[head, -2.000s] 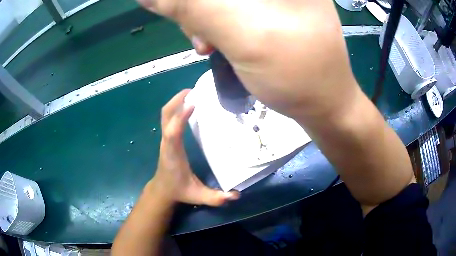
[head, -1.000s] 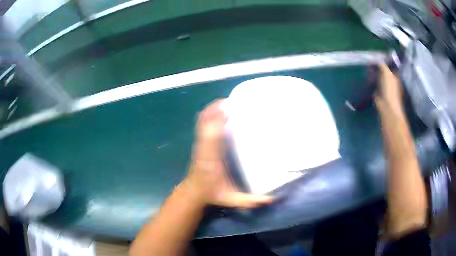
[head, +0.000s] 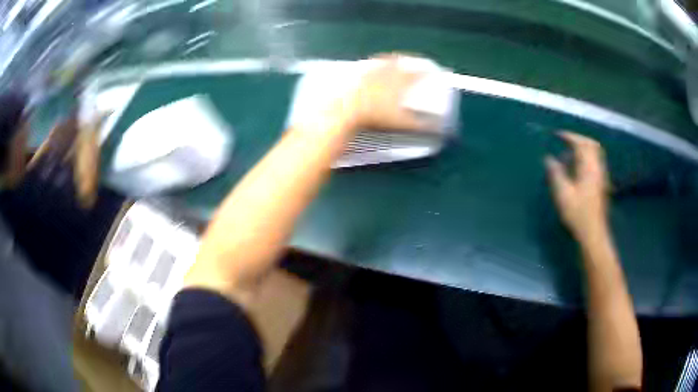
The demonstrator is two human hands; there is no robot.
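Observation:
A white housing [head: 325, 96] with a slotted side grille lies on the dark green table near the pale rail. My left hand [head: 390, 92] reaches across and grips it from above at its right end. The housing and hand are blurred. A second white housing [head: 172, 145] is on the table further left, also blurred. My right hand [head: 583, 180] is over the right part of the table, away from the housing, with thumb and fingers apart. A small dark patch shows between its fingers; I cannot tell what it is.
A carton of white frames [head: 138, 264] stands below the table edge at left. Another person's hand [head: 86, 161] and dark sleeve are at the far left. The pale rail [head: 536, 98] runs along the green belt behind the table.
The view has swung left. My left hand now grips the housing from above and has moved it towards the rail beside the second housing. My right hand is no longer by the far-right parts.

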